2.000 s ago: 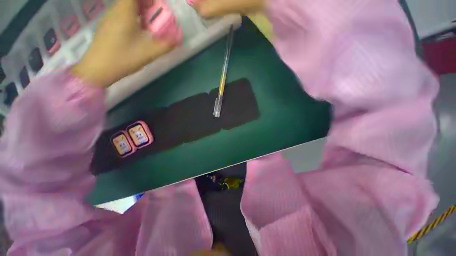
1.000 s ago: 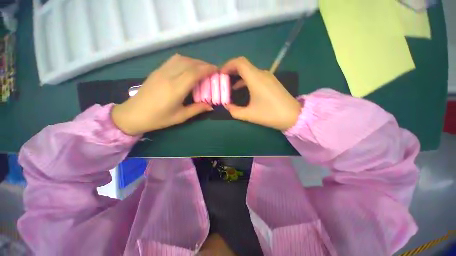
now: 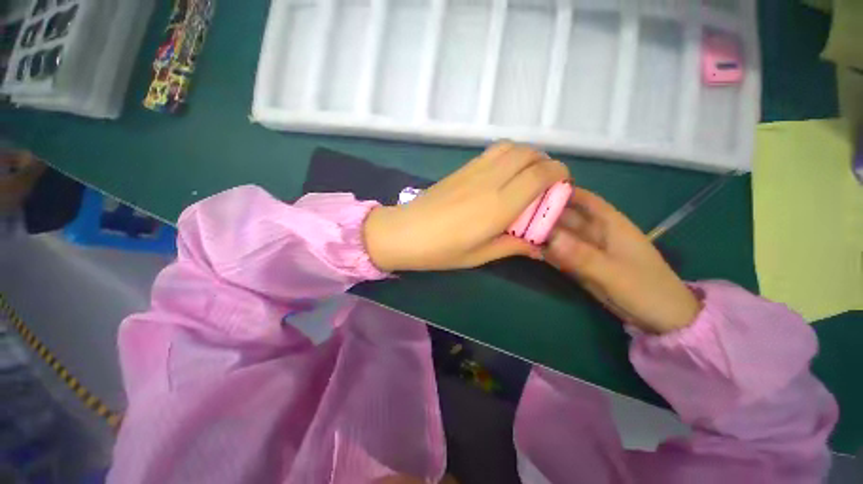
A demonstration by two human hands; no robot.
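Observation:
My left hand [image 3: 464, 216] and my right hand [image 3: 610, 250] meet over the black mat strip [image 3: 345, 178]. Between their fingers are pink smartwatch units [image 3: 547, 214], at least two, pressed together with their edges towards me. My left hand covers their left side. My right thumb and fingers are at their right side. A small bright watch screen [image 3: 410, 195] shows on the mat just behind my left wrist, mostly hidden by it. My hands cover most of the mat.
The white foam tray [image 3: 501, 137] lies behind my hands, with a pink unit [image 3: 722, 68] in its right pocket. A thin pen [image 3: 689, 205] is right of my hands, near yellow paper [image 3: 804, 217]. A patterned strip [image 3: 178, 59] and a second tray [image 3: 85, 85] stand left.
The view has swung left, bringing the second tray in. The row of several pink units held between both hands is now turned, with fewer units showing. Both hands still hold them over the mat.

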